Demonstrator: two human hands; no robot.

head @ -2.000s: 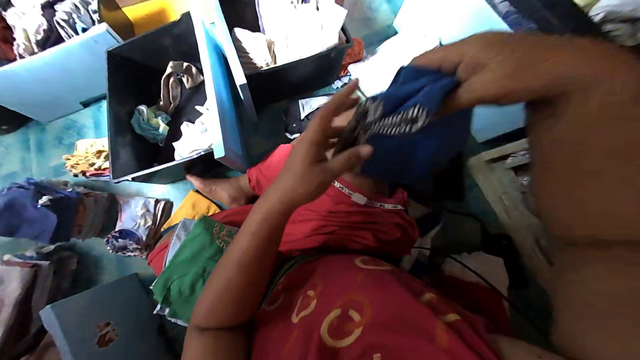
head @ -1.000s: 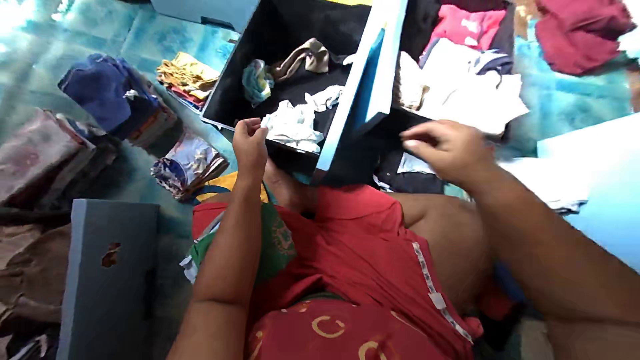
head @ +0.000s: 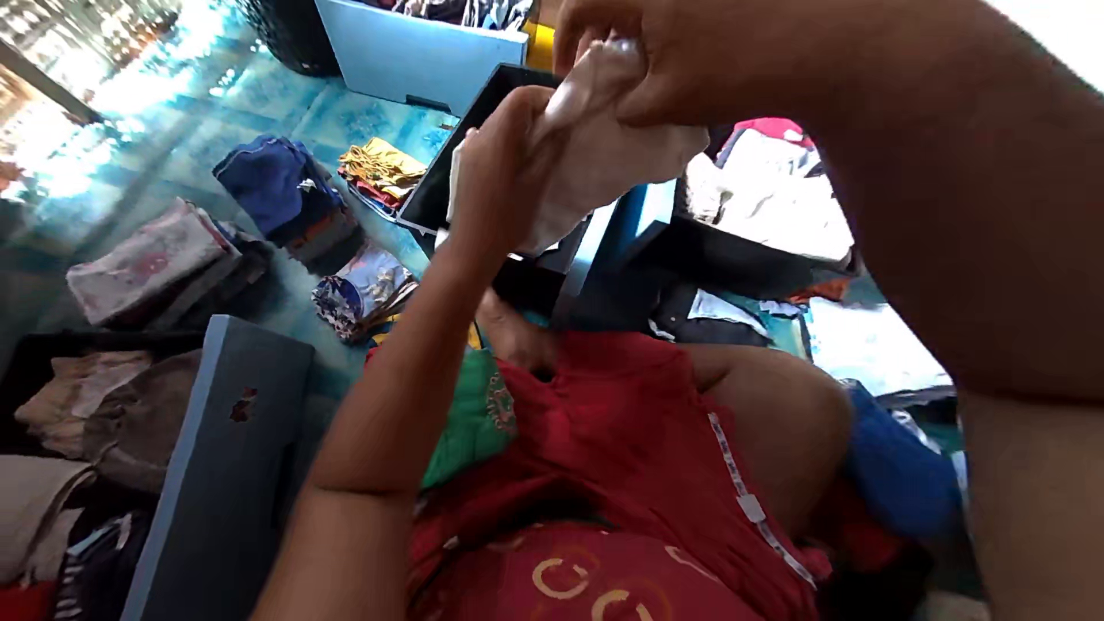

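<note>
A thin white cloth garment (head: 604,164) hangs between my two raised hands, above an open drawer box. My left hand (head: 509,164) grips its left part, fingers partly hidden by the fabric. My right hand (head: 621,69) pinches its top edge near the upper middle of the view. Below, a black-lined drawer box (head: 431,190) is mostly covered by the cloth and my hands. Red shorts (head: 604,414) cover my lap, and a green cloth (head: 470,414) lies beside them at the left.
Folded blue clothes (head: 276,185), a yellow pile (head: 384,168) and a pinkish stack (head: 151,259) sit on the blue floor. At the lower left stands a grey-blue drawer (head: 224,466) with clothes. White clothes (head: 785,198) fill another box; a blue cloth (head: 901,466) lies right of my knee.
Both hands, seen apart and without the white garment one second ago, now hold it up together. Two seconds ago a dark blue cloth was in my hands. The view has shifted.
</note>
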